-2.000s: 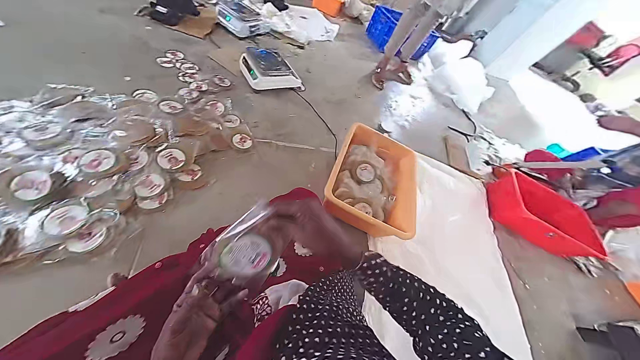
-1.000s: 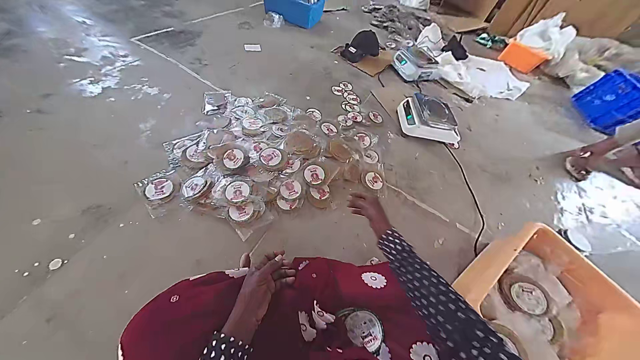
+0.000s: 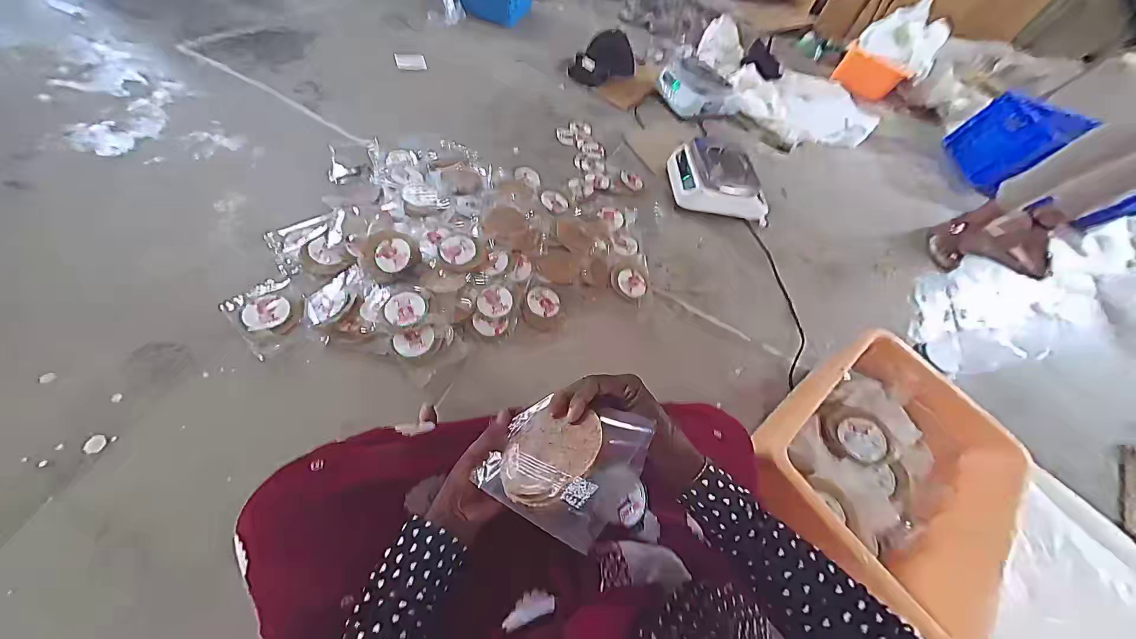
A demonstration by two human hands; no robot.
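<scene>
Both hands hold a clear plastic packet of flat round discs (image 3: pixel 552 453) above a dark red patterned cloth (image 3: pixel 355 506) over the lap. My left hand (image 3: pixel 470 484) grips the packet's left edge, and my right hand (image 3: pixel 621 404) has its fingers on the top of the discs. A printed code shows on the packet. Under the right wrist, another packet with a round label (image 3: pixel 630 504) lies on the cloth. A spread of similar packets with round labels (image 3: pixel 406 308) covers the floor ahead.
An orange crate (image 3: pixel 967 470) with wrapped discs (image 3: pixel 861 439) stands at the right. Beyond the packets are a white weighing scale (image 3: pixel 721 182) with a black cable (image 3: pixel 788 293), and a second scale (image 3: pixel 692 87). A person's foot (image 3: pixel 994 240) is near a blue crate (image 3: pixel 1021 138).
One second ago both hands were apart and empty; now they hold a packet between them. The view swung left from the white sheet two seconds ago.
</scene>
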